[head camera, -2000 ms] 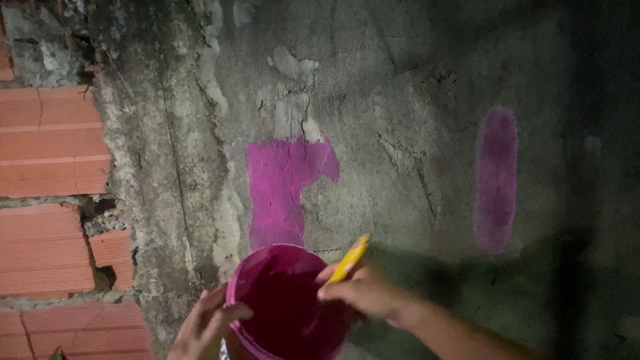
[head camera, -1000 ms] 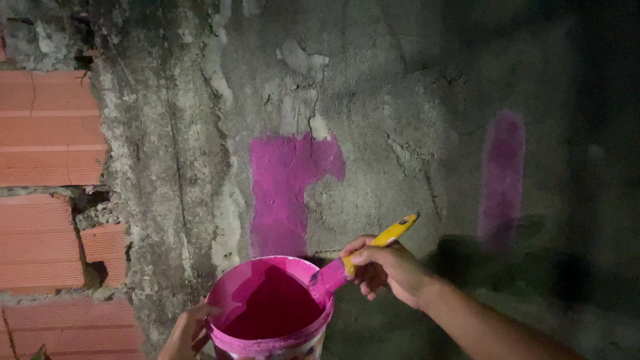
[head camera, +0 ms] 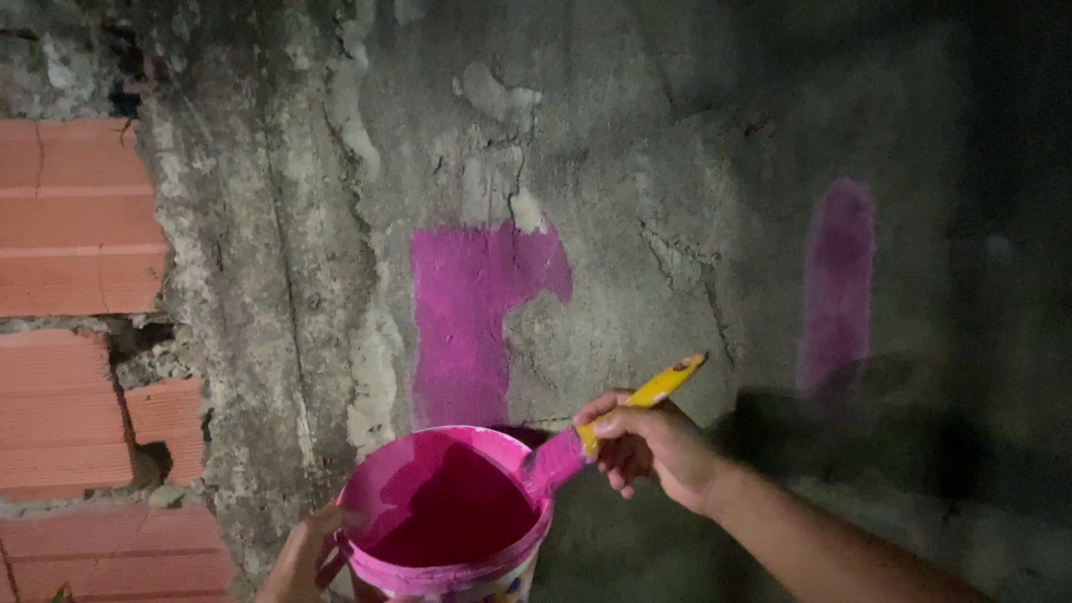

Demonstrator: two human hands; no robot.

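My right hand (head camera: 649,444) grips a paintbrush (head camera: 643,395) by its yellow handle. Pink paint coats the brush's bristles and ferrule, which rest at the right rim of a plastic paint bucket (head camera: 444,578). Inside the bucket is pink paint, partly in shadow. At the bucket's left side, my left hand (head camera: 306,548) holds it by the rim, with some fingers hidden. Behind the bucket, a pink painted patch (head camera: 461,327) runs down the wall and has a short arm to the right at its top. A separate upright pink stripe (head camera: 840,285) lies farther right.
The wall (head camera: 620,184) is rough grey cement with cracks and chipped areas. Exposed orange hollow clay bricks (head camera: 75,218) with broken mortar show at the left. Dark shadows cover the wall's right side and lower right.
Two seconds ago my right hand was over the bucket with the brush's bristles hidden inside. The brush has come up to the right rim, and the bristle end shows.
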